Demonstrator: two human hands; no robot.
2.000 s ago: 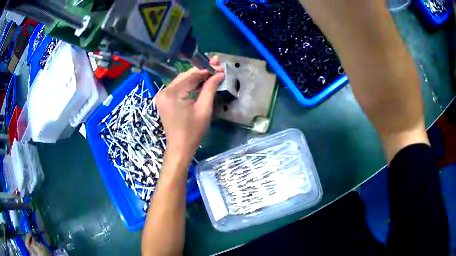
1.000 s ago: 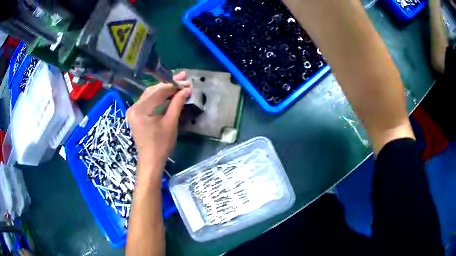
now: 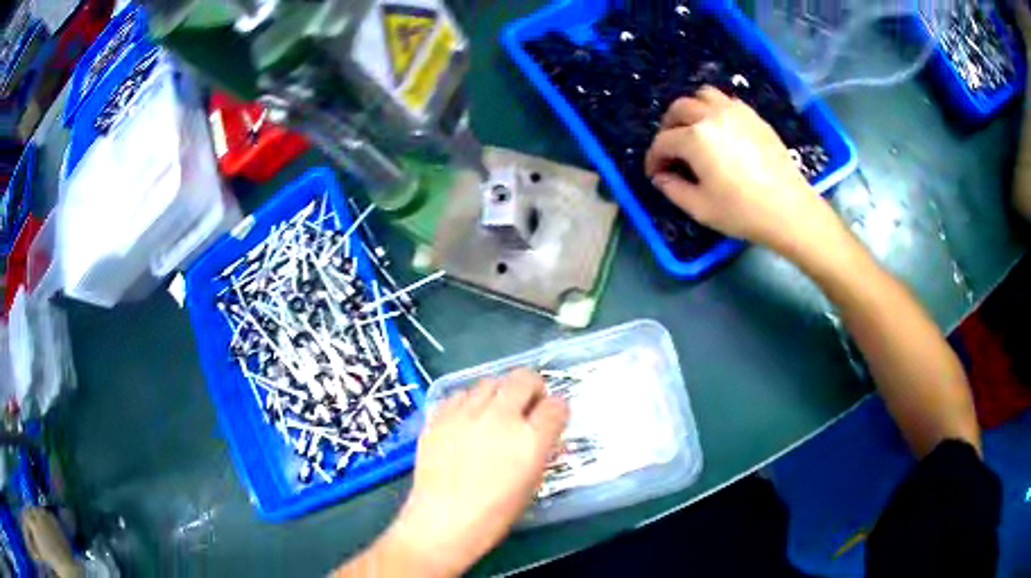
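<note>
My left hand [image 3: 481, 457] is over the left part of the clear plastic box [image 3: 667, 395], which holds rows of thin metal pins; its fingertips point down into the box, and whether they hold a pin is hidden. My right hand [image 3: 729, 169] is over the blue tray of black rings [image 3: 605, 85], fingers curled down; whether it holds a ring cannot be seen. The small silvery block with a dark hole [image 3: 501, 198] stands on the flat base plate [image 3: 565, 243] under the press ram [image 3: 466, 147], with no hand at it.
The blue tray of pins [image 3: 322, 350] is left of the press, some pins sticking over its edge. The green press [image 3: 328, 68] stands behind. Whitish containers [image 3: 130, 203] and a red bin [image 3: 254, 136] are left. A small blue tray [image 3: 972, 57] and clear plastic [image 3: 837, 45] are right.
My left hand has left the block and moved down to the clear box. My right hand has come down from the raised position, its arm now reaching to the black ring tray.
</note>
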